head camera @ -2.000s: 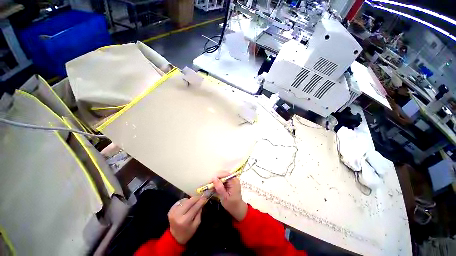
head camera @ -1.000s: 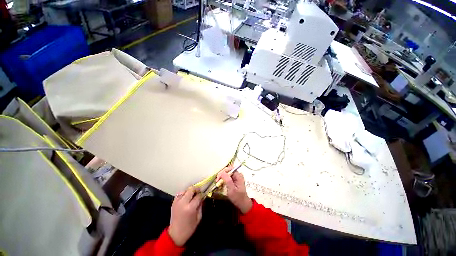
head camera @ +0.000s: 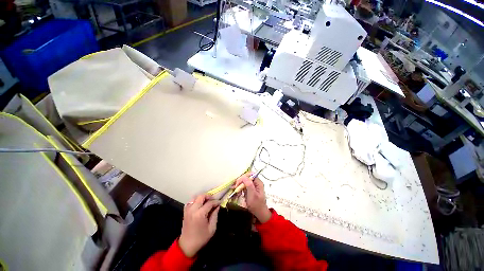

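Observation:
A large beige fabric panel (head camera: 175, 135) with yellow edge binding (head camera: 225, 186) lies flat in front of me. My left hand (head camera: 200, 222) pinches the panel's near bound edge between thumb and fingers. My right hand (head camera: 252, 195) holds a slim yellowish pen-like tool (head camera: 244, 183) like a pencil, right beside my left fingertips at the binding. The tool's lower end is at the edge near my left fingers; the exact contact is too small to tell. A thin cord (head camera: 303, 159) loops on the tabletop from the tool's upper end.
More yellow-edged panels (head camera: 40, 185) are heaped at left, under a grey cable (head camera: 32, 151). A white vented machine (head camera: 313, 66) stands behind the worktable (head camera: 339, 206). A white cloth bundle (head camera: 365, 143) lies at right. A blue bin (head camera: 50, 50) stands at far left.
Since two seconds ago, the tool has turned to a steeper angle along the edge, and both hands have shifted slightly. The whole view has also shifted. My hands stay on the edge and the tool.

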